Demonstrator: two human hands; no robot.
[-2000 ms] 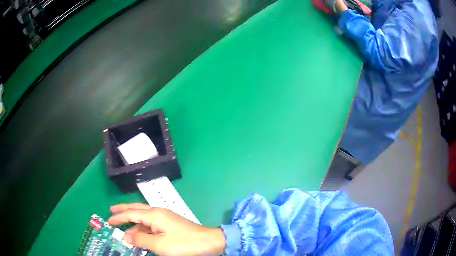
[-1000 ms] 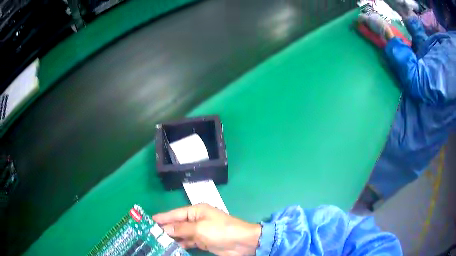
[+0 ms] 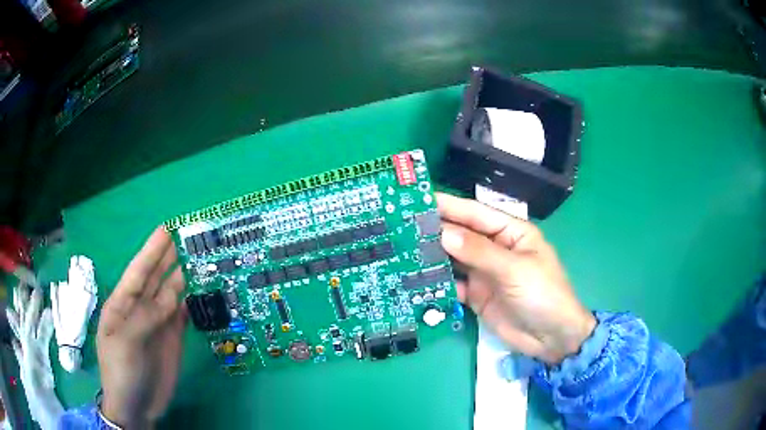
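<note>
A green circuit board [image 3: 315,269] is held up, component side facing the camera, with a green terminal row on its far edge, a red block at the far right corner and dark ports on its near edge. My left hand [image 3: 139,315], bare, holds its left edge. My right hand [image 3: 512,281], bare, grips its right edge, thumb on the component side. Behind the right hand, the black label box [image 3: 514,180] holds a white label roll [image 3: 516,134]. A white label strip [image 3: 501,395] runs from the box past the right wrist to the bottom edge.
White gloves [image 3: 74,315] lie on the green bench mat [image 3: 353,126] at the left, near a blurred red shape [image 3: 12,252]. Beyond the curved mat edge is a dark conveyor belt [image 3: 277,67], with another circuit board [image 3: 101,76] at the upper left.
The view has swung left. The board has come fully into view, and my left hand now shows on its left edge. The other person in blue is no longer seen at the upper right.
</note>
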